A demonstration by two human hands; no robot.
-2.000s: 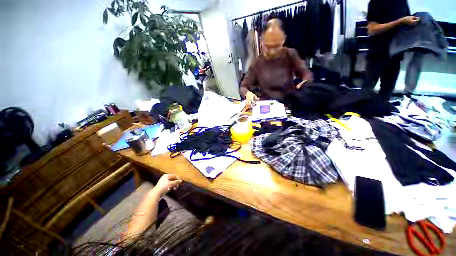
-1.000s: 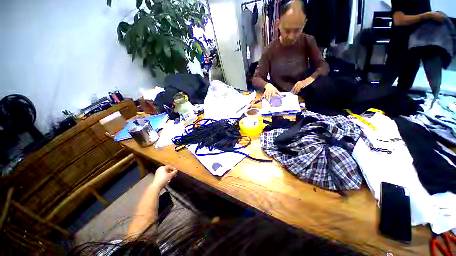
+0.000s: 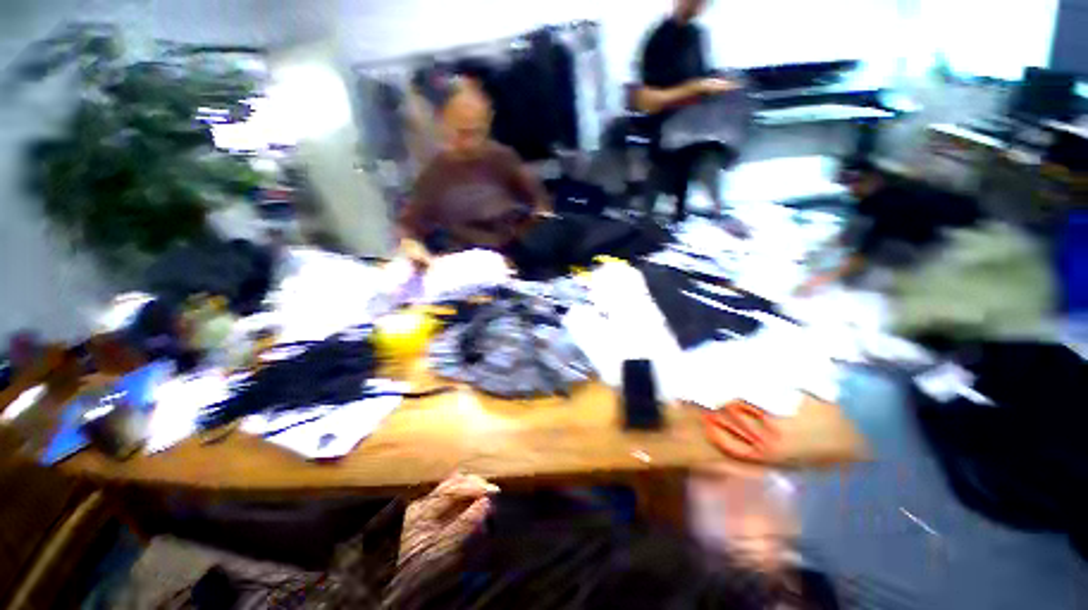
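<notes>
The view is blurred. My left hand [image 3: 447,515] is in front of the table's near edge, fingers bent close together; I cannot tell if it holds anything. A pale pink blur that looks like my right hand [image 3: 752,515] is below the table edge at the lower right; its fingers and contents cannot be made out. A tangle of black cords [image 3: 304,379] lies at the table's left over white paper [image 3: 328,431]. Orange-red scissors [image 3: 740,431] lie near the right corner, beside a black smartphone [image 3: 641,393].
The wooden table [image 3: 513,441] bears a plaid garment [image 3: 513,348], a yellow round object [image 3: 406,336], white pieces [image 3: 620,322] and black panels [image 3: 692,304]. A person sits opposite; another stands behind. At the right, a dark-clad person bends near greenish cloth [image 3: 978,286].
The view has swung right, so the table things appear further left and the right side has come into view. A pink blur now shows at the lower right.
</notes>
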